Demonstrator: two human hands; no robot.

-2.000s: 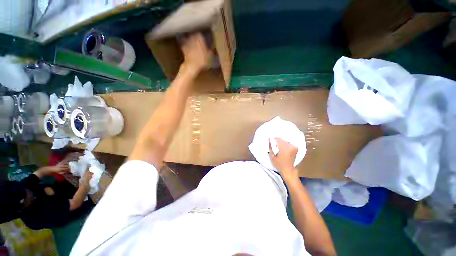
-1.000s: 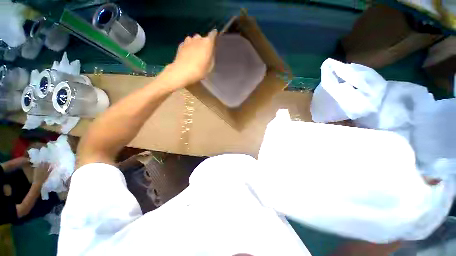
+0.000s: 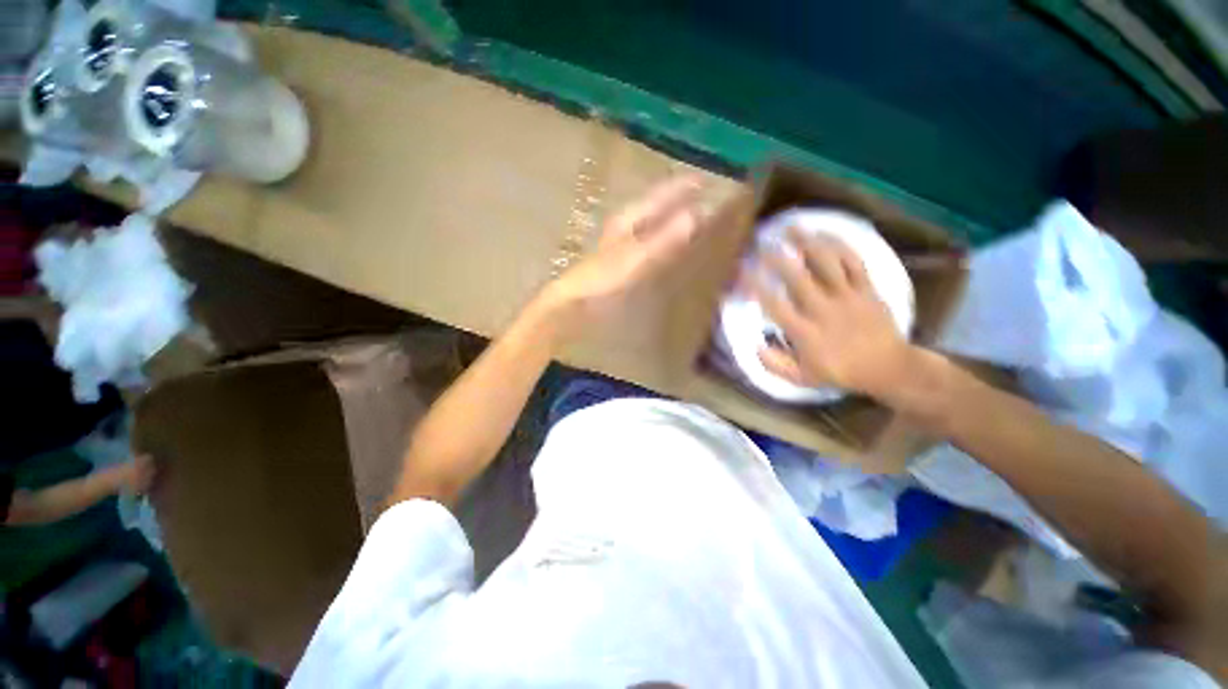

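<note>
A small open carton (image 3: 869, 209) stands on the cardboard bench cover (image 3: 404, 162), right of centre, with its flaps up. A round white foam-wrapped item (image 3: 882, 276) sits in its opening. My right hand (image 3: 822, 316) lies over the item with fingers spread, pressing on it; the item's underside is hidden in the carton. My left hand (image 3: 626, 249) is beside the carton's left flap, fingers extended and slightly blurred, holding nothing that I can see.
Clear jars (image 3: 216, 108) with white rings stand at the upper left. A large carton (image 3: 249, 485) is below the bench on the left, with another person's hand (image 3: 135, 474) at its edge. White foam bags (image 3: 1077, 303) lie at the right, above a blue bin (image 3: 896, 532).
The small carton now stands further right, with the foam-wrapped item in its opening. My left hand has let go of the carton. My right hand has come onto the item. The large carton has come into view.
</note>
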